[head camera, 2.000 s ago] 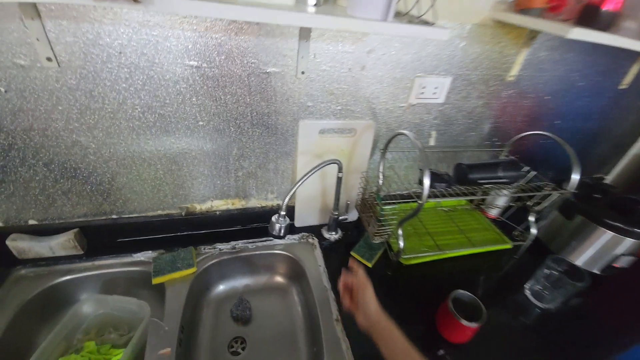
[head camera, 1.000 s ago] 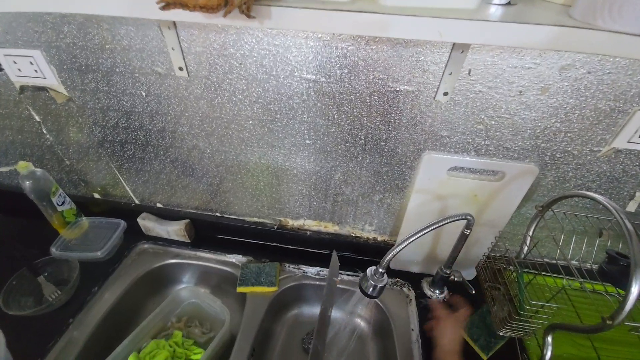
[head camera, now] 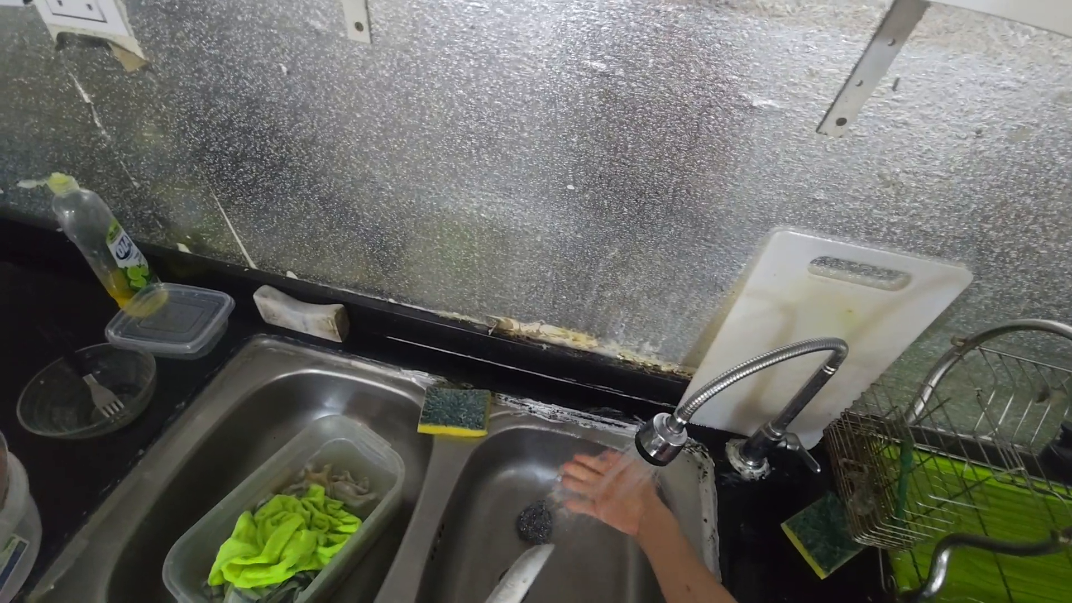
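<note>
My right hand [head camera: 615,494] is spread under water spraying from the flexible metal faucet [head camera: 662,437], above the right basin of a stainless steel sink [head camera: 469,502]. It holds nothing. The tip of a knife blade [head camera: 521,574] rises from the bottom edge of the view, left of my right arm; its handle is hidden. My left hand is out of view. A dark scouring pad [head camera: 534,521] lies in the basin near the blade tip. On the divider's back end rests a green and yellow sponge [head camera: 454,411].
The left basin holds a plastic tub [head camera: 188,553] with a lime-green cloth [head camera: 289,536]. Behind the faucet leans a white cutting board [head camera: 821,318], beside a wire dish rack [head camera: 988,419] and another sponge [head camera: 825,532]. At left are a dish soap bottle [head camera: 96,234], lidded container [head camera: 172,318] and glass bowl [head camera: 50,402].
My right hand has moved left from the faucet base into the water stream. The knife blade, upright in the basin area a second ago, now shows only its tip lower down. The view has shifted.
</note>
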